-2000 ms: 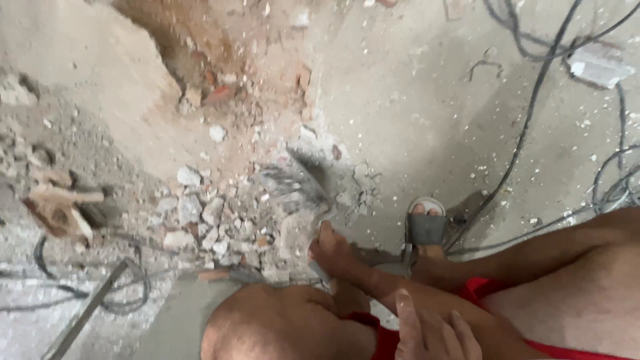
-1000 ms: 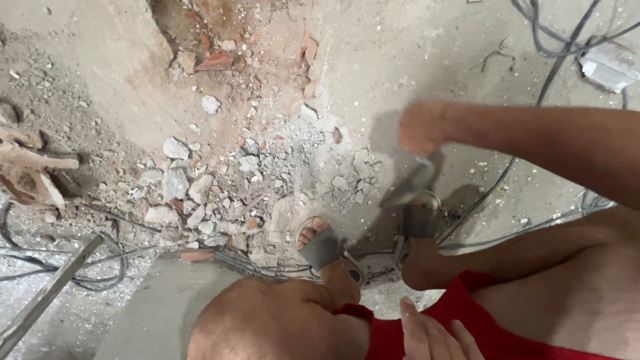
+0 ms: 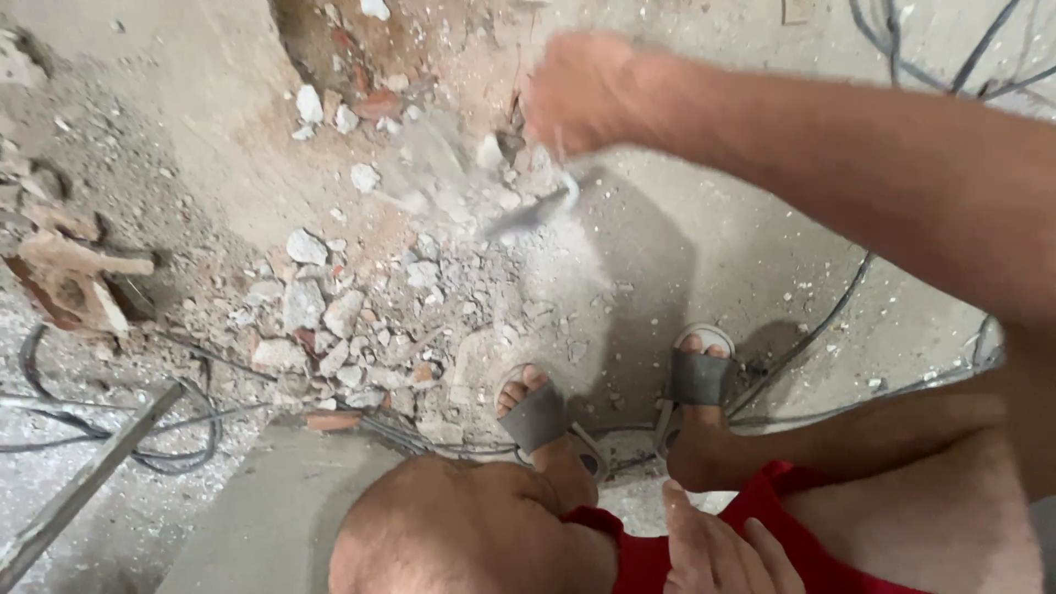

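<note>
My right hand [image 3: 582, 95], blurred by motion, is closed at the upper middle above the rubble, its arm reaching in from the right. From under it comes the pale curved neck of a trowel [image 3: 528, 218]; the grey blade is blurred and points down-left over broken mortar and dust [image 3: 462, 276]. The handle is hidden in my fist. At the bottom, my left hand [image 3: 726, 544] rests against the red shorts [image 3: 648, 561], fingers apart and holding nothing that shows. White and grey rubble chunks [image 3: 305, 305] lie left of the blade.
My feet in grey-strapped sandals [image 3: 701, 375] stand below the rubble. Dark cables [image 3: 841, 309] run across the floor at right and coil at lower left beside a long bar [image 3: 91, 487]. A broken brown piece [image 3: 70, 276] lies at the left, and a dug-out hollow [image 3: 330, 41] at the top.
My right hand has moved up and left from near the right sandal to over the rubble, taking the trowel along. The left hand stays low by the shorts.
</note>
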